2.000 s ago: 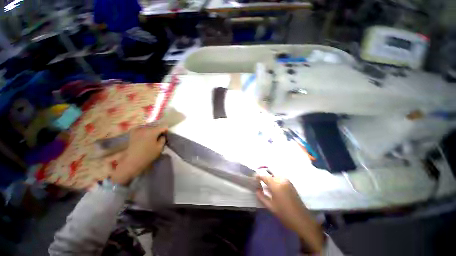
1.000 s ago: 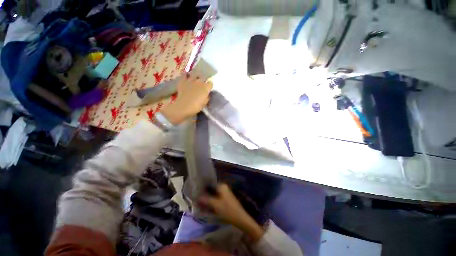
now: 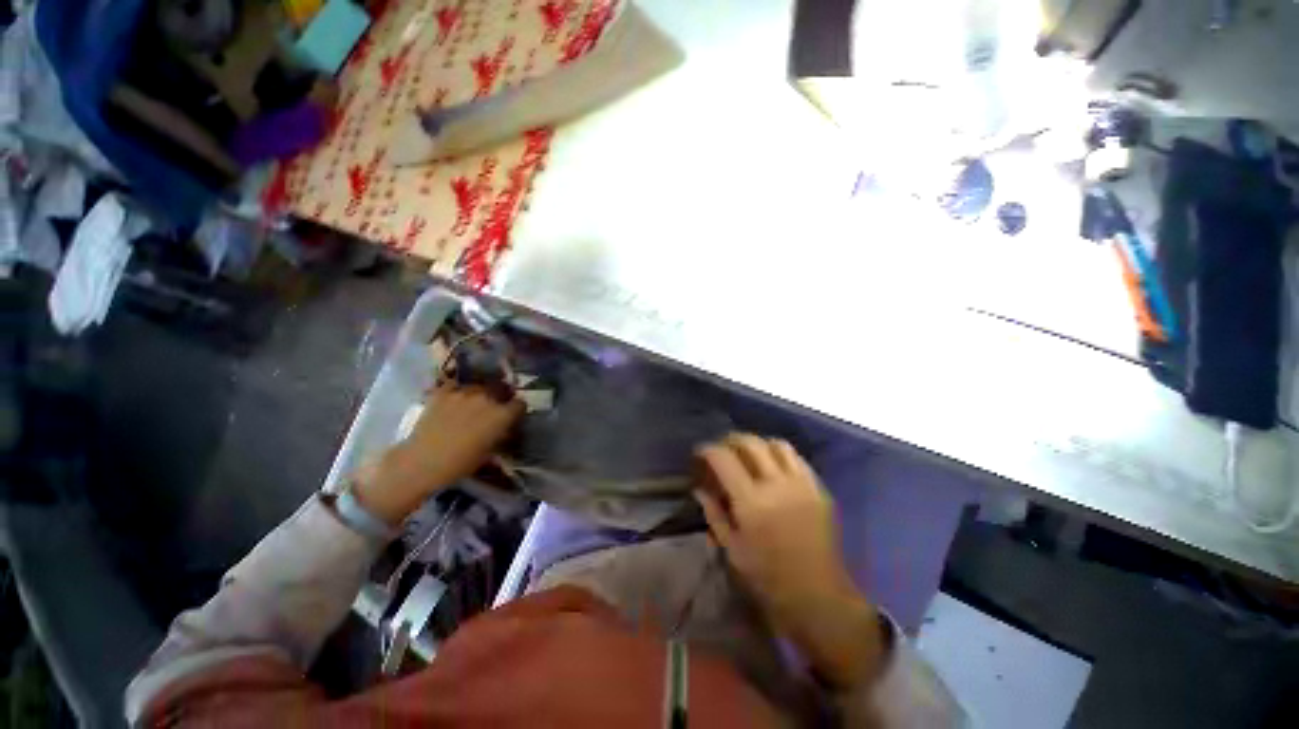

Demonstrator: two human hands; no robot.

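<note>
My left hand (image 3: 466, 430) is at the left end of a heap of dark cut pieces (image 3: 613, 427) below the table's front edge; its fingertips are hidden in the heap. My right hand (image 3: 769, 513) lies at the heap's right side, fingers bent over its edge; whether it grips a piece is unclear. A long beige strip (image 3: 570, 93) lies on the patterned board (image 3: 371, 171) and the white table. A dark brown piece (image 3: 822, 40) lies at the top edge of the picture, left of the bright lamp spot.
The white table (image 3: 684, 257) has orange and blue snips (image 3: 1144, 285) and a black rectangle (image 3: 1237, 285) with a white cable (image 3: 1237, 484) at right. A blue bag (image 3: 86, 100) of odds and ends is at upper left. A light bin (image 3: 378, 392) stands under the table edge.
My left hand has left the strips on the table and moved down to the heap. The strips held earlier are no longer distinct in my hands. The view has shifted down and left.
</note>
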